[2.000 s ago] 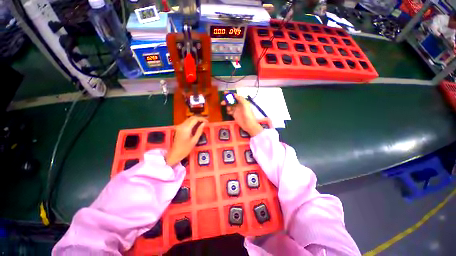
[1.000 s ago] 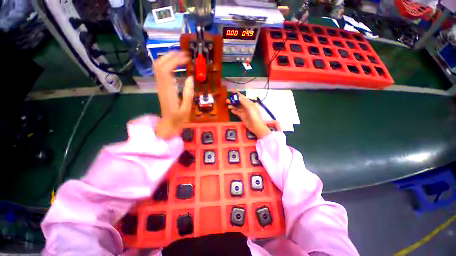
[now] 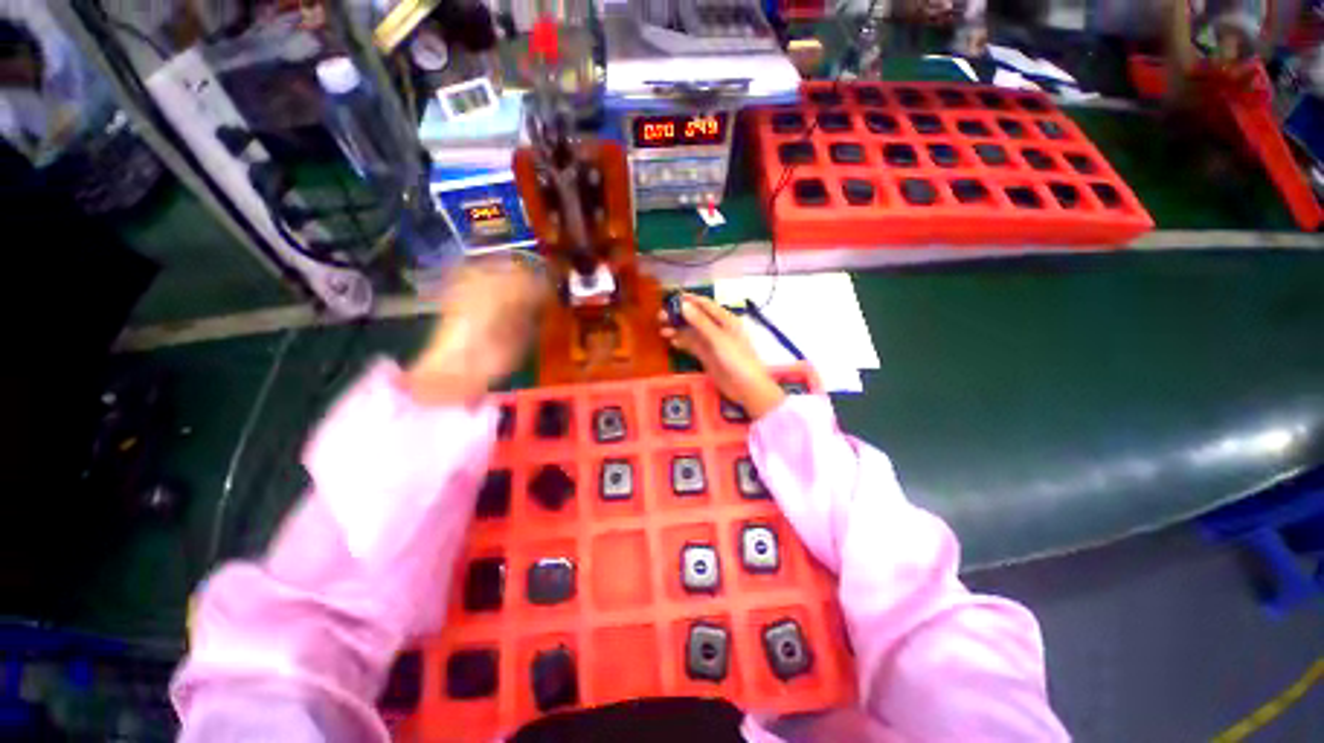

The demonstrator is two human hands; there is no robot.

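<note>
The orange-brown test fixture (image 3: 588,218) stands behind the near red tray (image 3: 620,653), its red clamp handle (image 3: 545,39) pointing up. A pale block (image 3: 591,286) sits low on the fixture, above a bare-looking brown base. My left hand (image 3: 479,327) is blurred at the fixture's left side; its fingers cannot be made out. My right hand (image 3: 714,346) holds a small dark watch body (image 3: 677,306) at the fixture's right side. The tray holds black watch bodies on the left and grey-backed ones (image 3: 700,568) on the right; two middle pockets are empty.
A power supply (image 3: 680,153) with red digits and a blue-edged meter (image 3: 484,214) stand behind. White paper (image 3: 813,327) with a dark pen (image 3: 774,330) lies right. A second filled red tray (image 3: 944,225) is behind right. A power strip (image 3: 240,160) and bottle (image 3: 349,109) stand left.
The red clamp handle has swung from low on the fixture to pointing up. My left hand went up to the fixture and is now lower beside it. My right hand stays at the right with the watch body.
</note>
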